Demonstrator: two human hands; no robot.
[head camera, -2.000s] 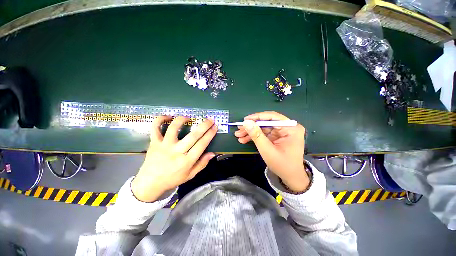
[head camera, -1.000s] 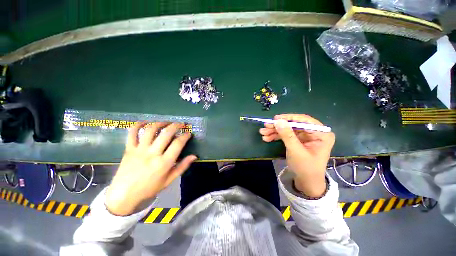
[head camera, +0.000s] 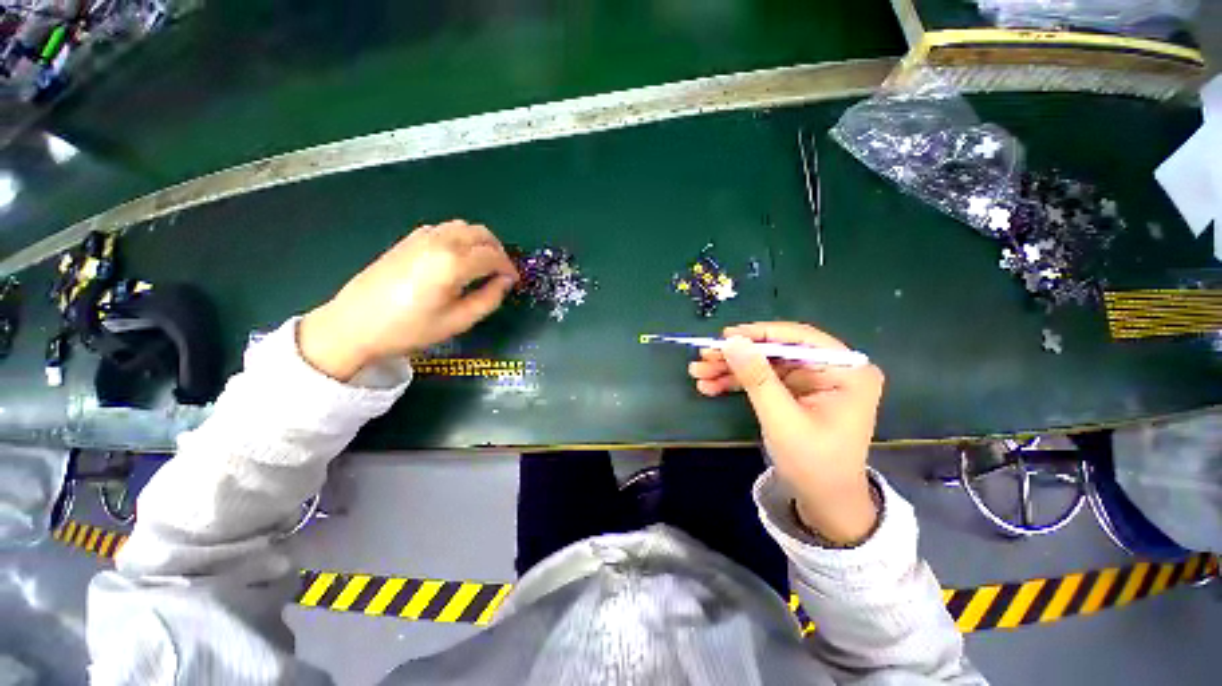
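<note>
My left hand (head camera: 432, 292) is at the left edge of the loose pile of small flex circuits (head camera: 554, 280), its fingertips bent down; whether they pinch a part cannot be seen. My right hand (head camera: 804, 389) holds the white pen-style pick tool (head camera: 804, 354), its thin dark tip pointing left with a tiny yellow piece (head camera: 646, 339) at the end, above the bench. The liner strip (head camera: 469, 366) with rows of yellow pieces lies partly hidden under my left forearm. The smaller pile of worked parts (head camera: 706, 283) with yellow spots lies right of the main pile.
Metal tweezers (head camera: 812, 198) lie behind the right hand. A clear plastic bag (head camera: 925, 141) and a dark and white parts pile (head camera: 1052, 241) are at upper right, near a yellow strip (head camera: 1163, 315) and white paper (head camera: 1195, 174). A black curved object (head camera: 168, 342) stands at left.
My left hand has lifted off the strip and moved up to the main pile. The right hand first drew the tool right, away from the strip, and now keeps it nearly still. The view has shifted.
</note>
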